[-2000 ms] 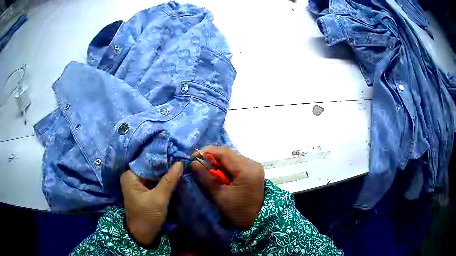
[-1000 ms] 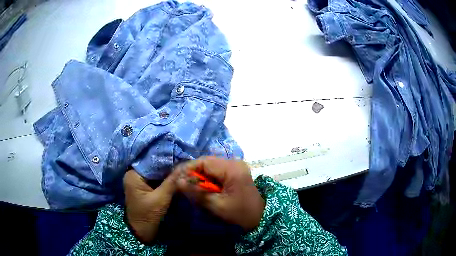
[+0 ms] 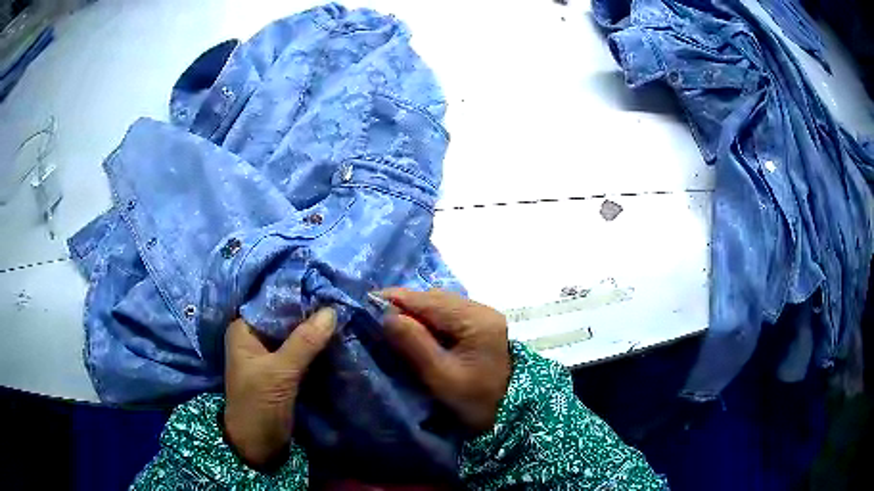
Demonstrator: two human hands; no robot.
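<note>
A light-blue patterned denim shirt [image 3: 278, 163] lies bunched on the white table, its near part hanging over the front edge between my hands. Silver snap buttons show on its placket and pocket flap. My left hand [image 3: 275, 379] pinches a fold of the cloth between thumb and fingers. My right hand [image 3: 446, 350] is beside it at the same fold, curled around the thread snips. Only the metal tips of the snips [image 3: 379, 302] show at the fingertips; the orange-red handles are hidden in the palm.
More blue shirts [image 3: 767, 182] hang over the right edge of the white table [image 3: 556, 144]. A small pale block with thin cord [image 3: 43, 182] lies at the left. Worn tape strips [image 3: 561, 339] and a grey spot [image 3: 610, 210] mark the table. Blue cloth is at the far left edge.
My right hand moved over the left fingertips, blurred, then back to the right. The orange-red handles have gone out of sight. The fold at my left thumb shows again.
</note>
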